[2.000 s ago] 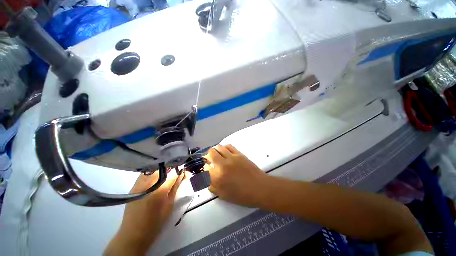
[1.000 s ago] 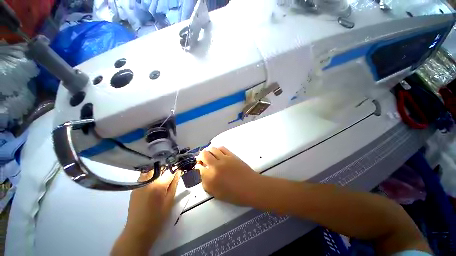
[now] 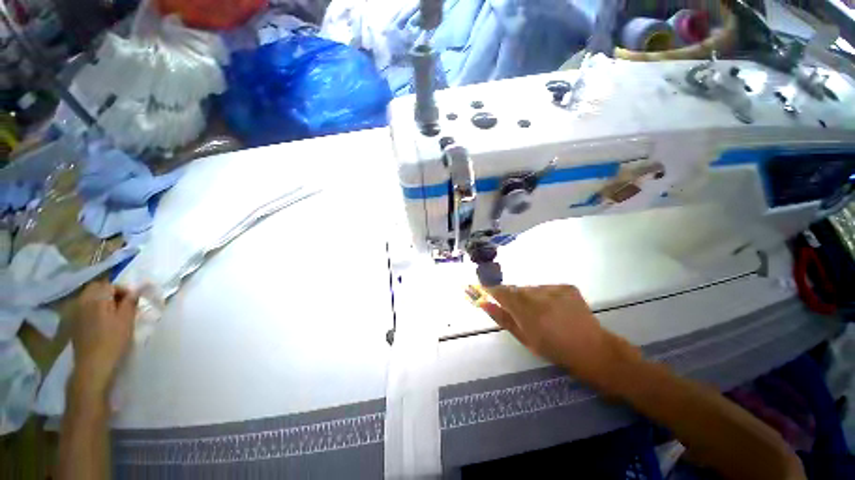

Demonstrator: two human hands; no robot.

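Observation:
A white fabric strip (image 3: 412, 403) lies below the needle area and runs over the table's front edge. My right hand (image 3: 553, 323) is on the machine bed, just right of the strip, with a small yellow-orange label (image 3: 478, 296) at its fingertips. The needle and presser foot area (image 3: 448, 251) is just above, under the sewing machine head (image 3: 581, 141); its details are too small to tell. My left hand (image 3: 101, 328) is at the table's left side, its fingertips closed on the near end of stacked white strips (image 3: 216, 239).
A ruler strip (image 3: 281, 442) runs along the front edge. Blue plastic (image 3: 305, 84) and a white bag of pieces (image 3: 155, 84) lie behind the table. Light blue cloth (image 3: 117, 187) is at the left. Red scissor handles (image 3: 814, 277) are at the right end.
The view has turned left and back. My left hand has moved from the needle to the stacked strips at the left. My right hand has drawn slightly down from the needle, with the label now visible.

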